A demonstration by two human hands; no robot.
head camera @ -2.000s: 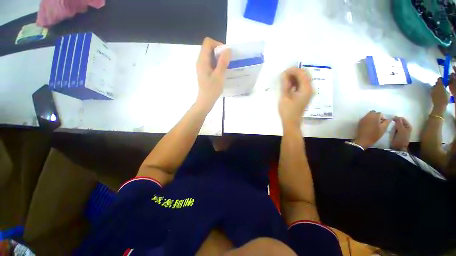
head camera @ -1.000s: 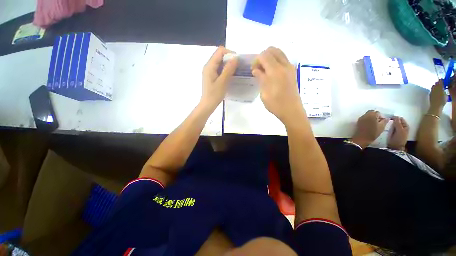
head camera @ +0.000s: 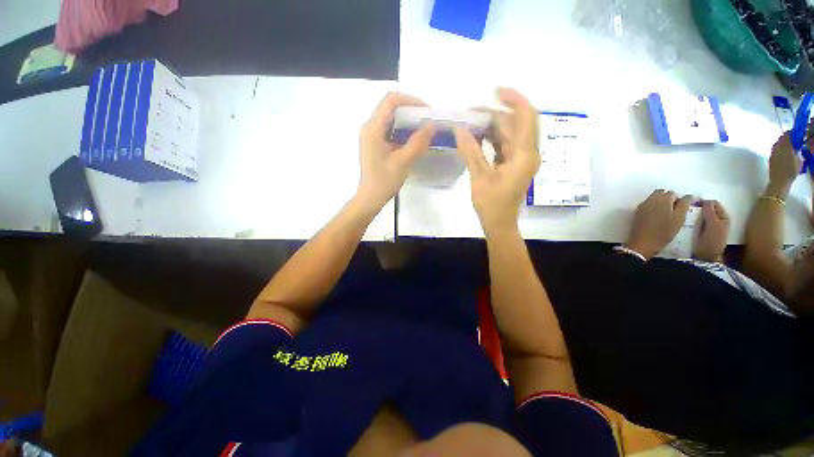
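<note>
A blue-and-white retail box point(head camera: 437, 165) stands upright on the white table in front of me, its end facing up. My left hand point(head camera: 387, 153) grips its left side, with the thumb at the blue flap near the top. My right hand point(head camera: 505, 159) is at its right side, thumb on the flap edge, other fingers raised and slightly blurred. Whether the end is fully closed cannot be told. Another retail box point(head camera: 564, 165) lies just right of my right hand. A row of several retail boxes point(head camera: 143, 120) stands at the left.
A phone point(head camera: 75, 198) lies at the front left edge. A pink cloth point(head camera: 112, 20) is rear left, a blue tray point(head camera: 460, 16) at the rear. Right are a box point(head camera: 687, 120), a teal basin point(head camera: 727, 40) and other people's hands. A carton point(head camera: 107, 357) stands below left.
My right hand has come from beside the lying box to the held box. Since the last frame its fingers have lifted and spread, and the box end shows more clearly.
</note>
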